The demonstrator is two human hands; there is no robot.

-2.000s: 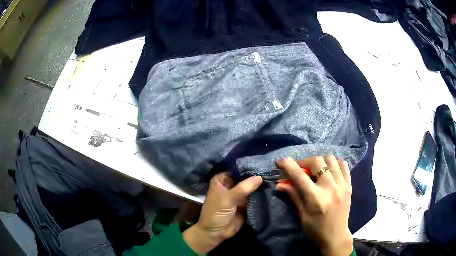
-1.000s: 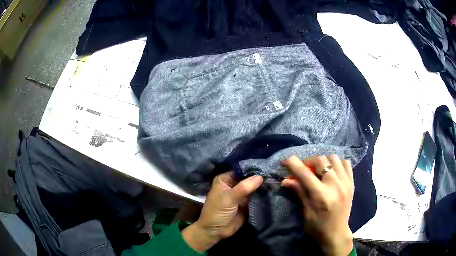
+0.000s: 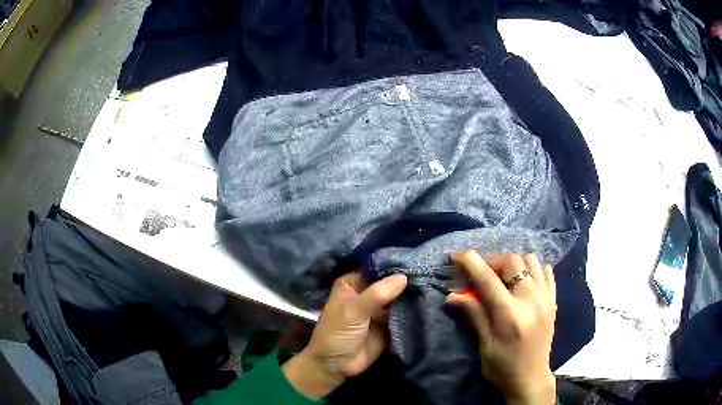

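A dark denim garment (image 3: 364, 35) lies with its pale grey inside (image 3: 356, 150) turned up, showing stitched pocket lines and small white patches. My left hand (image 3: 348, 328) pinches the seam (image 3: 416, 278) near the garment's lower edge, beside a narrow navy band (image 3: 419, 227). My right hand (image 3: 511, 316), with a ring, is at the same seam just to the right. An orange-handled tool (image 3: 465, 296) shows in small part between its fingers; its tip is hidden or too small to tell.
A white, ink-marked tabletop (image 3: 138, 170) lies under the garment. A smartphone (image 3: 671, 257) lies at the right, near dark garments (image 3: 703, 237). Grey-black garments (image 3: 67, 293) hang at lower left. A box (image 3: 32, 39) stands at upper left.
The orange tool shows less above my right fingers and more below them than one second ago. My left thumb has shifted slightly left. The garment is nearly unmoved.
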